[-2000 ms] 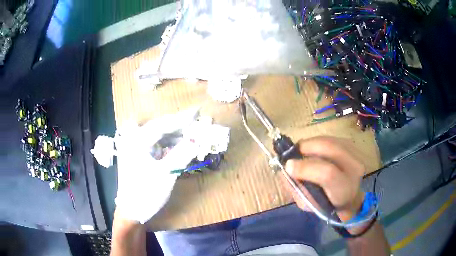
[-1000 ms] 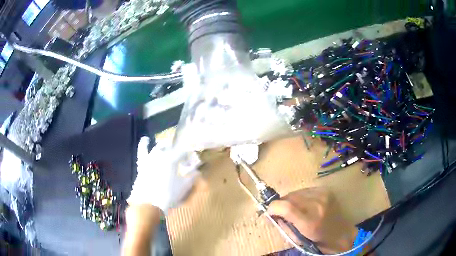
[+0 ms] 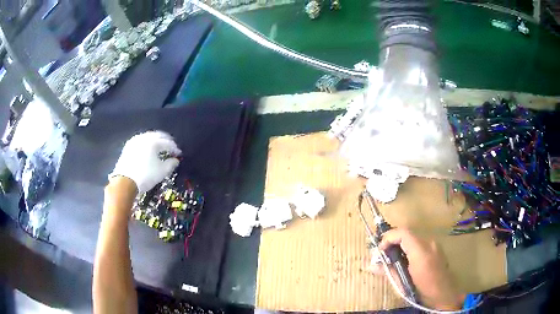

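Note:
My left hand (image 3: 149,160), in a white glove, is over the black mat at the upper edge of a pile of small circuit boards (image 3: 167,214). Its fingertips pinch a small dark piece that looks like a circuit board (image 3: 164,154). My bare right hand (image 3: 417,260) holds the soldering iron (image 3: 398,264) like a pen, with the thin solder feed tube beside it. The iron's tip is just below left of a white plastic housing (image 3: 383,186) at the hood's lower rim. Three more white housings (image 3: 275,213) lie in a row at the cardboard's left side.
The clear fume hood (image 3: 405,122) hangs above the cardboard sheet (image 3: 319,264), joined to a dark ribbed exhaust hose (image 3: 405,21). A tangled pile of wire leads (image 3: 506,165) lies at right. The green conveyor (image 3: 276,67) runs behind. Many pale parts (image 3: 104,67) lie at upper left.
The view has swung left. My left hand has moved from beside the hood to the circuit board pile. The row of white housings now shows. My right hand still holds the iron.

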